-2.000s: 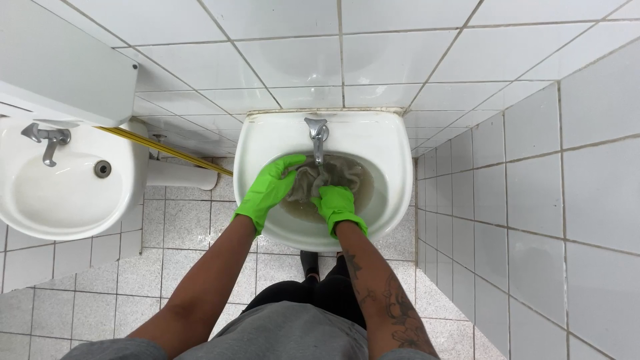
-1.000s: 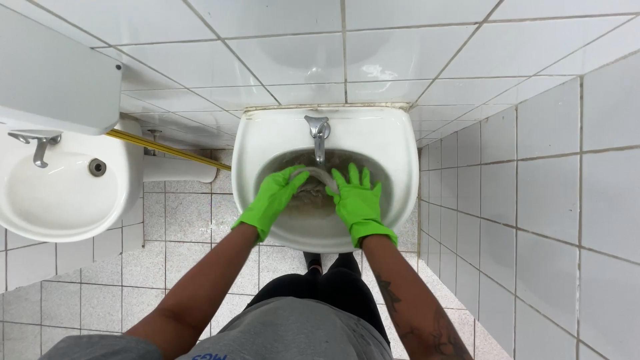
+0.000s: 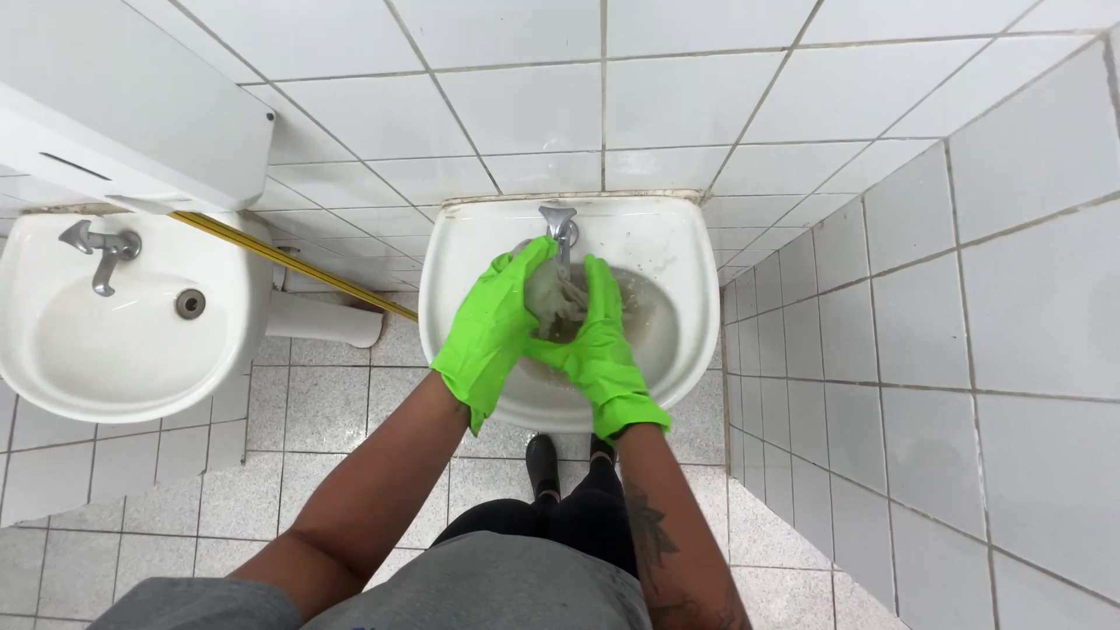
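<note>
A wet grey cloth is bunched over the basin of a white ceramic sink, just below the chrome faucet. My left hand, in a bright green rubber glove, grips the cloth from its left side. My right hand, gloved the same way, is at the cloth's right side with its fingers extended upward and its thumb pointing left; whether it grips the cloth is not clear. Murky brownish water lies in the basin beneath. The lower part of the cloth is partly hidden by the gloves.
A second white sink with its own faucet stands at the left, under a white wall dispenser. A yellow pole slants between the two sinks. Tiled walls rise behind and at the right.
The cloth, down in the water two seconds ago and stretched between both hands one second ago, is now bunched near the faucet. My left hand has moved up toward the faucet.
</note>
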